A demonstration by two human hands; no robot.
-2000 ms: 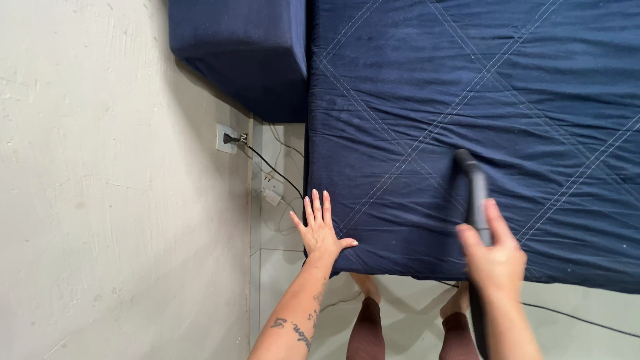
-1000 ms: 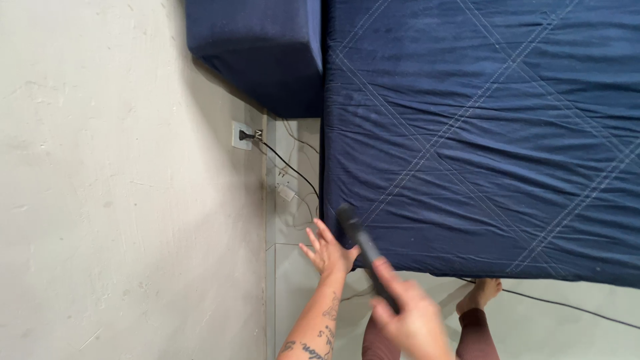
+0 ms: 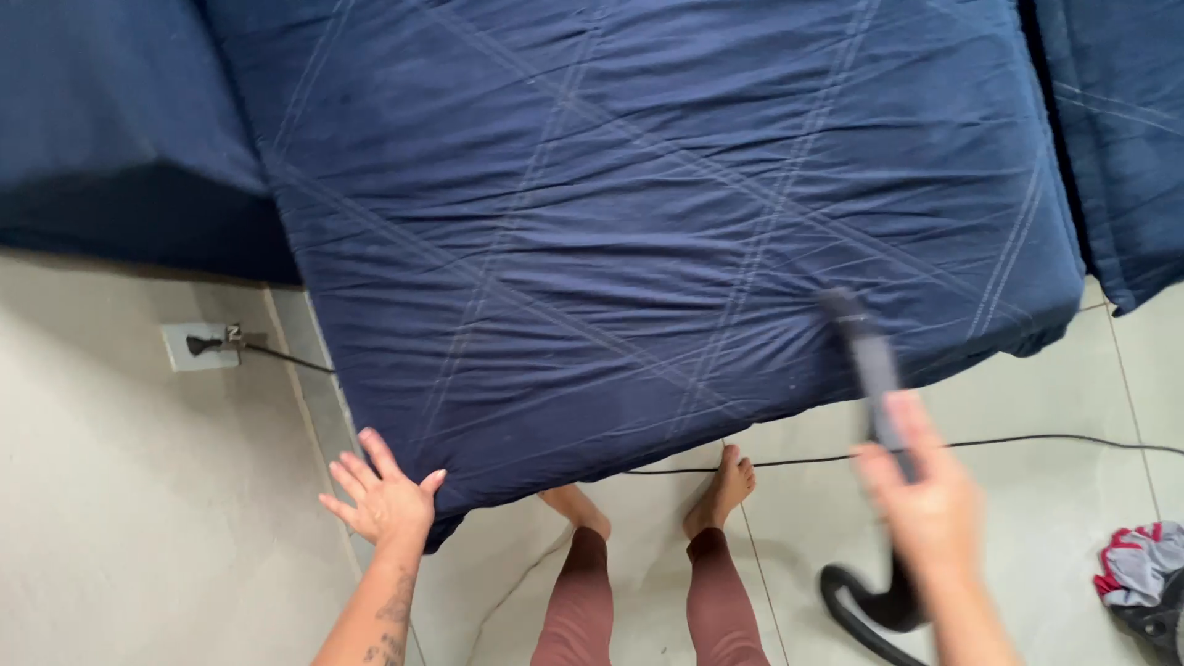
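A navy quilted cover point(image 3: 555, 231) with diagonal double stitching lies wrinkled over a wide seat or mattress. My left hand point(image 3: 384, 504) rests at its near left corner, fingers spread, thumb against the fabric, holding nothing. My right hand point(image 3: 925, 490) is closed around the grey and black wand of a vacuum cleaner point(image 3: 874, 361), blurred by motion. The wand's dark tip meets or hovers over the cover near its front edge at the right. A black curved hose or handle part point(image 3: 856, 606) hangs below my right hand.
A black plug sits in a wall outlet point(image 3: 202, 346) at the left, its cord running behind the cover. A black cable point(image 3: 1017, 438) crosses the tiled floor past my bare feet point(image 3: 721, 490). Grey and red cloth point(image 3: 1142, 560) lies at the lower right. Another navy cushion point(image 3: 1124, 120) stands beyond a gap.
My right hand has swung the vacuum wand from beside my left hand to the right part of the cover. The view has turned and shifted right. My left hand stays at the corner.
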